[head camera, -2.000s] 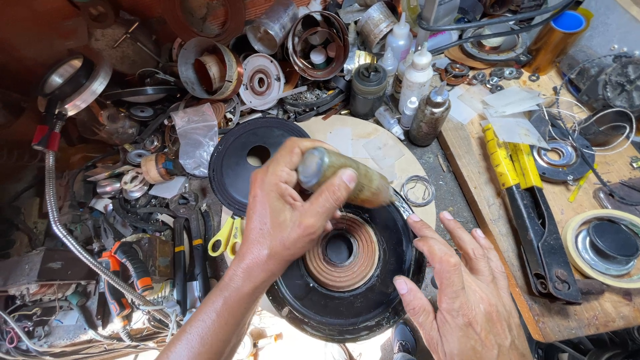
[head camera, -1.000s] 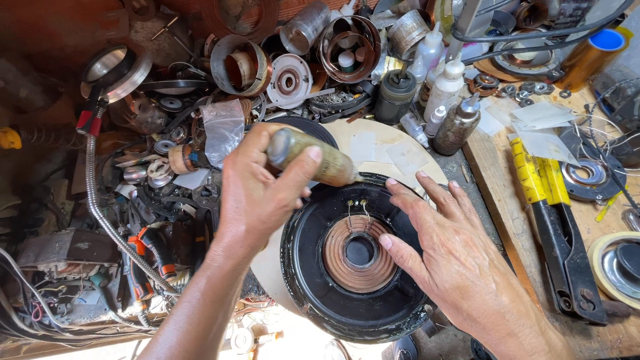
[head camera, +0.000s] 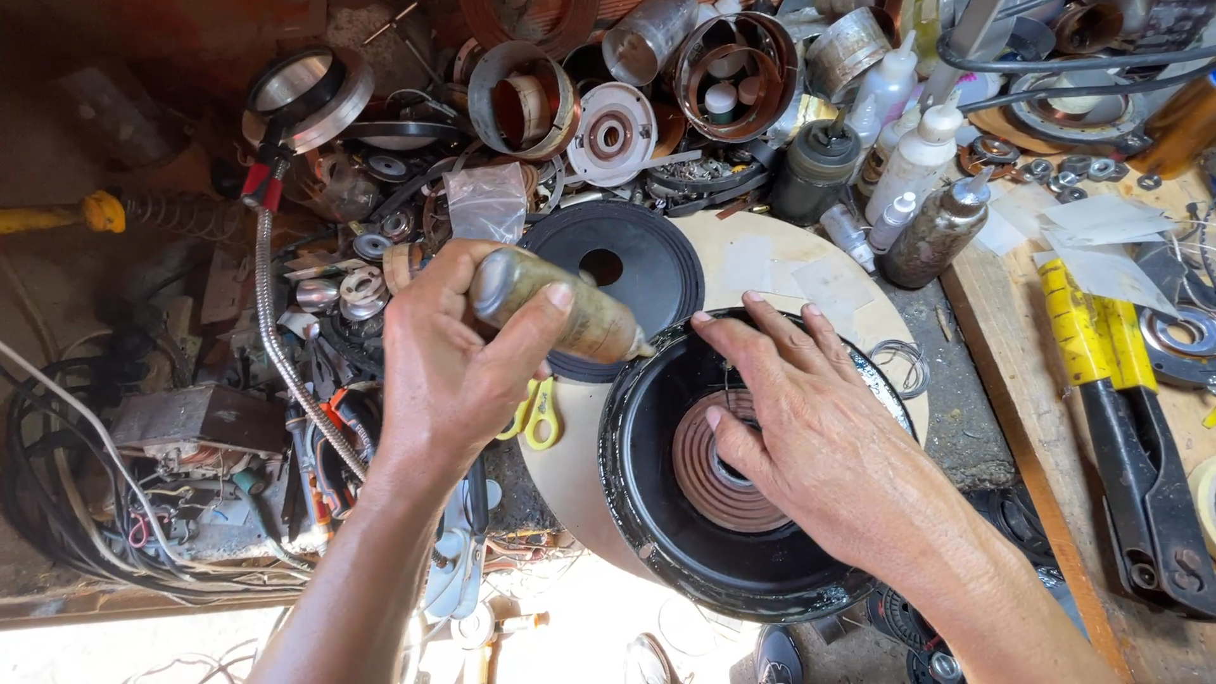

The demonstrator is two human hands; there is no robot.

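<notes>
My left hand [head camera: 465,351] grips a stained squeeze bottle [head camera: 570,309], tilted so that its nozzle meets the upper left rim of a black loudspeaker frame [head camera: 627,475]. Inside the frame lies a brown corrugated spider [head camera: 708,475]. My right hand [head camera: 807,418] rests spread over the frame's upper right side, fingertips on the rim, thumb above the spider, and holds nothing. The frame sits on a round pale board [head camera: 570,484]. Behind the bottle lies a black speaker cone [head camera: 655,252] with a round central hole.
Yellow-handled scissors [head camera: 541,418] lie left of the frame. Glue bottles [head camera: 921,157] and a dark jar [head camera: 815,171] stand behind it. On the right, a wooden board [head camera: 988,332] bears a yellow-handled tool [head camera: 1121,427]. Left are a flexible metal arm [head camera: 271,313], speaker parts and cables.
The bottle's nozzle has moved along the rim to its upper left side. My right hand now reaches further over the frame, covering part of the spider.
</notes>
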